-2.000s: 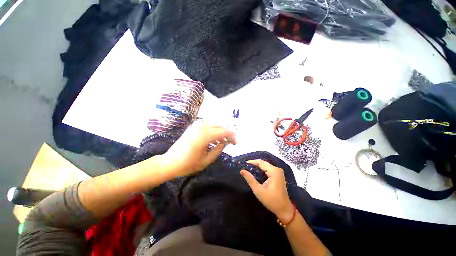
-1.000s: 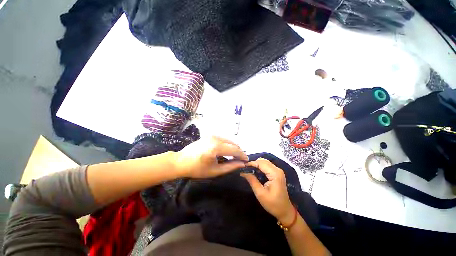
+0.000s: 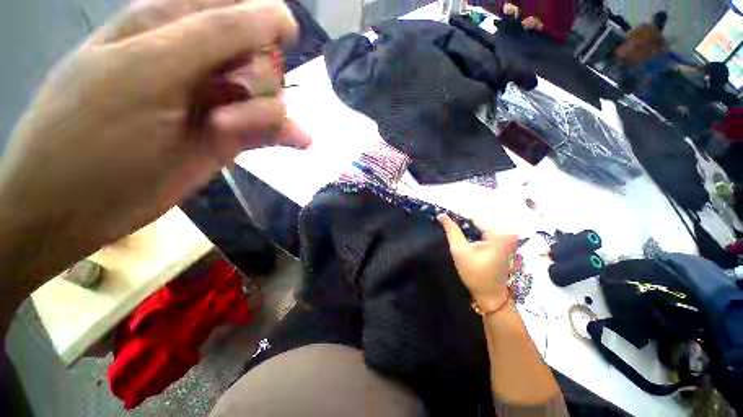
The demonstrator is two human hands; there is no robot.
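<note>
A black garment piece (image 3: 407,277) lies over my lap and the table edge, with a dark, light-specked trim (image 3: 407,204) along its upper edge. My right hand (image 3: 481,256) pinches that edge at the trim, thumb on top. My left hand (image 3: 187,106) is raised large, close and blurred at the upper left, away from the cloth, its fingers curled. Whether it holds a needle or thread does not show. A maroon-and-white striped bundle (image 3: 387,163) sits just beyond the garment, partly hidden.
Dark textured cloth (image 3: 432,106), a phone (image 3: 524,142) and a plastic-wrapped bundle (image 3: 578,142) lie beyond. Two black thread cones (image 3: 575,267), a tape roll (image 3: 582,322) and a black bag (image 3: 644,301) are right. Red cloth (image 3: 175,334) hangs at lower left. Other people are at the back.
My left hand has left the garment edge and risen to the upper left, near the camera. My right hand keeps its pinch. The view has tilted up, showing more of the room.
</note>
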